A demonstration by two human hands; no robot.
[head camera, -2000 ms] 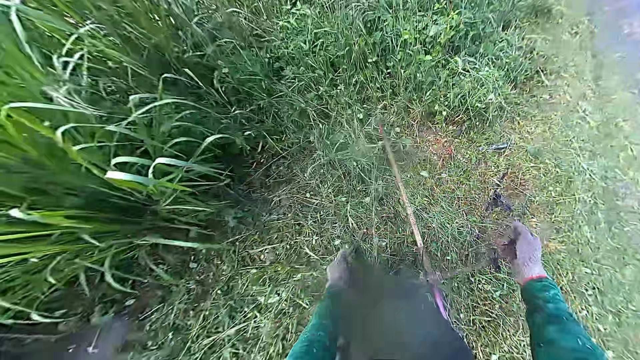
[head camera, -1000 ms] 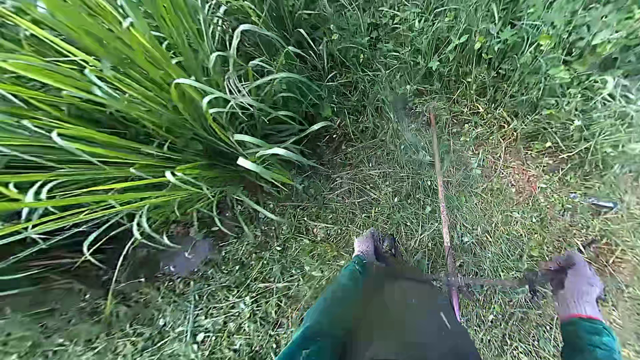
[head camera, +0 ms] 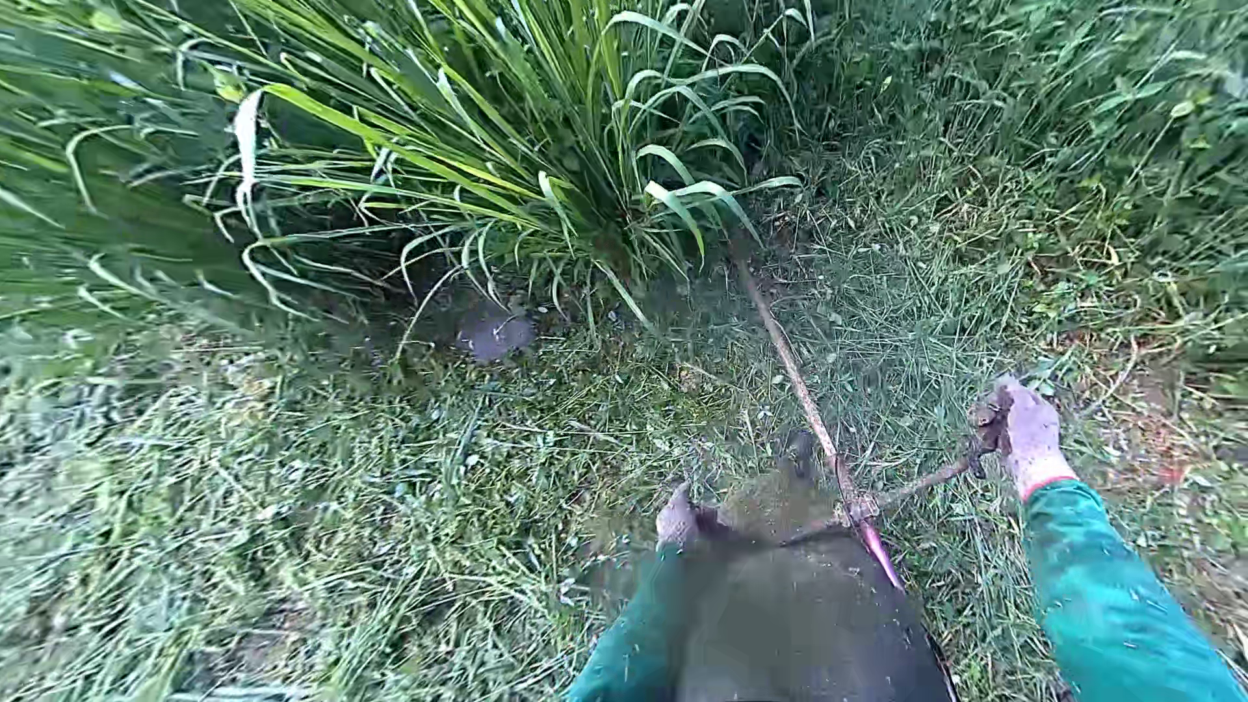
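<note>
A long-shafted brush cutter (head camera: 799, 385) runs from in front of my body up to the base of a tall grass clump (head camera: 546, 146); its cutting end is hidden by grass and blur. My right hand (head camera: 1032, 429), in a pale dirty glove with a red cuff, is closed around the right handlebar grip. On the left grip, my left hand (head camera: 682, 519), also gloved, is closed. The crossbar (head camera: 926, 483) joins the shaft just ahead of a dark apron (head camera: 809, 624) dusted with clippings. Both sleeves are green.
Cut grass (head camera: 341, 507) covers the ground at the left and centre. A grey stone-like lump (head camera: 495, 333) lies at the clump's edge. Denser standing weeds (head camera: 1150, 97) rise at the upper right. Bare soil (head camera: 1155, 390) shows among clippings at the right.
The brush cutter's shaft has swung left, and its far end now meets the tall grass clump, which stood apart to its left before. Both hands keep their grips. The view has shifted left.
</note>
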